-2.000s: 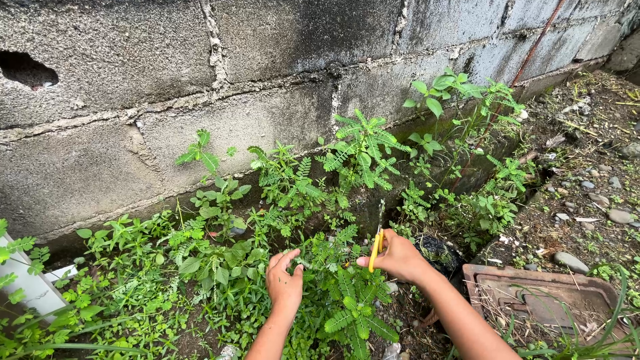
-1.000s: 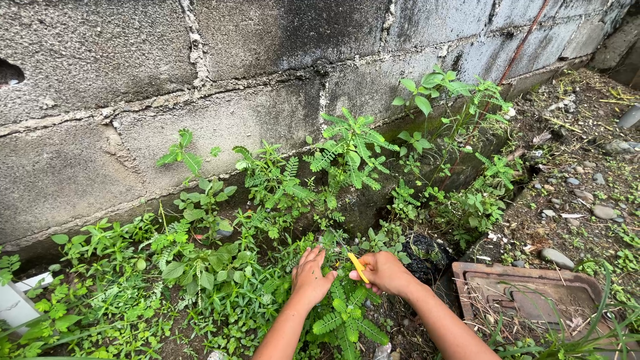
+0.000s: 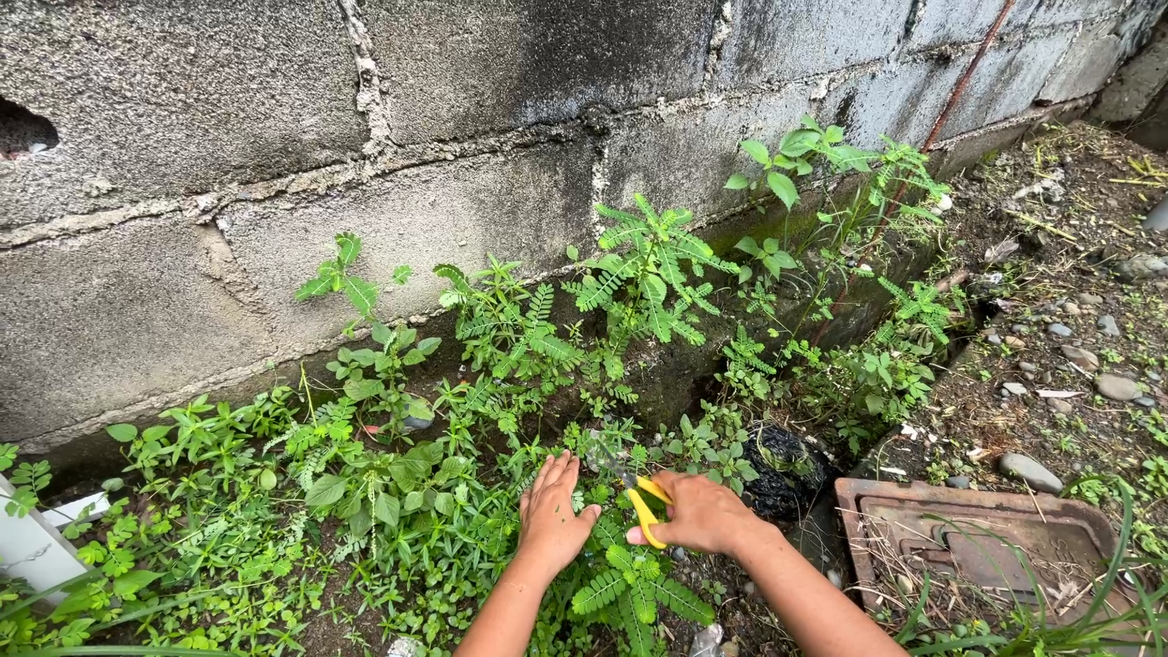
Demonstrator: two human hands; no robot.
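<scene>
My right hand grips yellow-handled scissors, whose metal blades point up and left into low green weeds. Just left of the blades is my left hand, its palm down and fingers apart among the leaves, holding nothing that I can make out. A feathery-leaved plant grows below and between my hands. Taller leafy plants stand beyond them near the wall. Leaves and blur partly hide the blade tips, so what lies between them cannot be told.
A concrete block wall runs behind the weeds. Black plastic lies right of my right hand, beside a rusty rectangular cover. Stones dot the soil at right. A white object lies at far left.
The scissors, upright two seconds ago, now point up and left, with the blades nearer my left hand. My left hand has gone from curled fingers to a flatter, spread pose.
</scene>
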